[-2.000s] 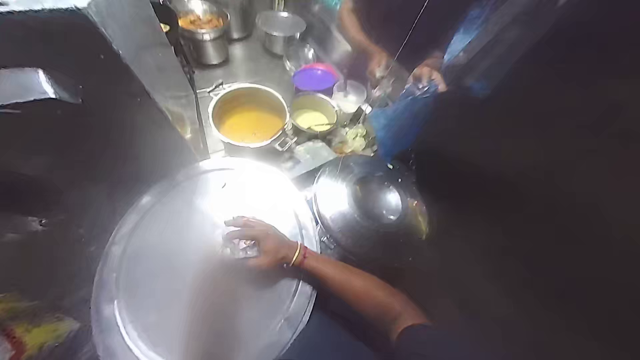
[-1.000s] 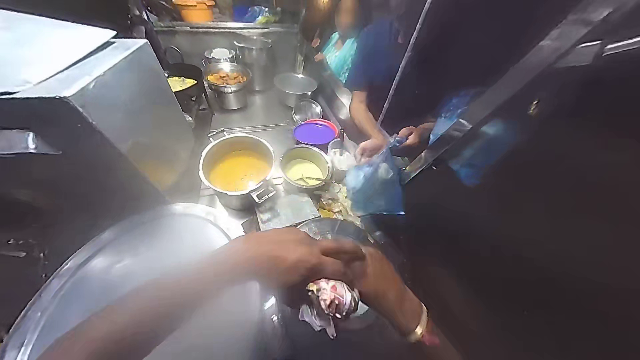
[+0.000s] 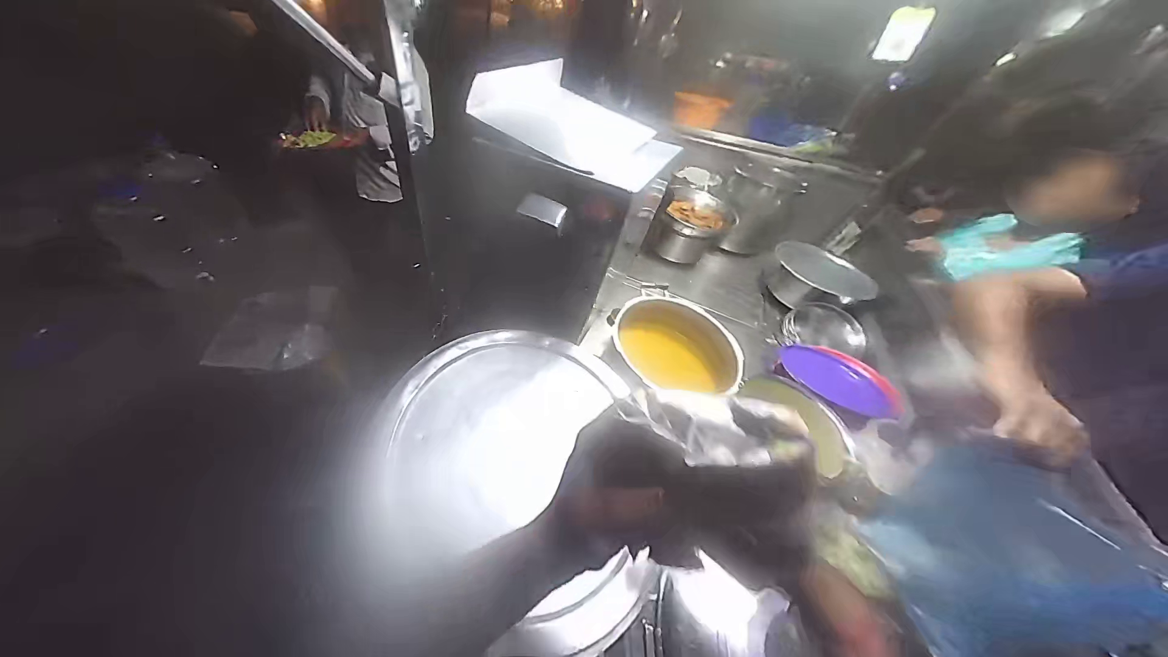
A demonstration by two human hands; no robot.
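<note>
My left hand (image 3: 616,479) and my right hand (image 3: 762,511) are together at the lower middle, dark and blurred. Between them they hold a clear plastic bag (image 3: 716,424) with something whitish in it; its contents are too blurred to tell. Under and left of my hands lies a large round metal lid (image 3: 465,438). Just beyond them stands a metal pot of yellow-orange liquid (image 3: 675,351), and beside it, partly hidden by the bag, a pot of pale yellow-green food (image 3: 817,424).
A purple plate or lid (image 3: 839,381) overlaps a red one. Behind are a pot of orange-brown food (image 3: 695,216) and a lidded metal pot (image 3: 826,272). At right, a co-worker's hand (image 3: 1040,424) is above a blue plastic bag (image 3: 1013,538). A dark cabinet (image 3: 538,246) borders the counter.
The view has swung to the left. My hands, low over the counter a second ago, are now raised with the bag in front of the pots. Two seconds ago one hand was over the large lid.
</note>
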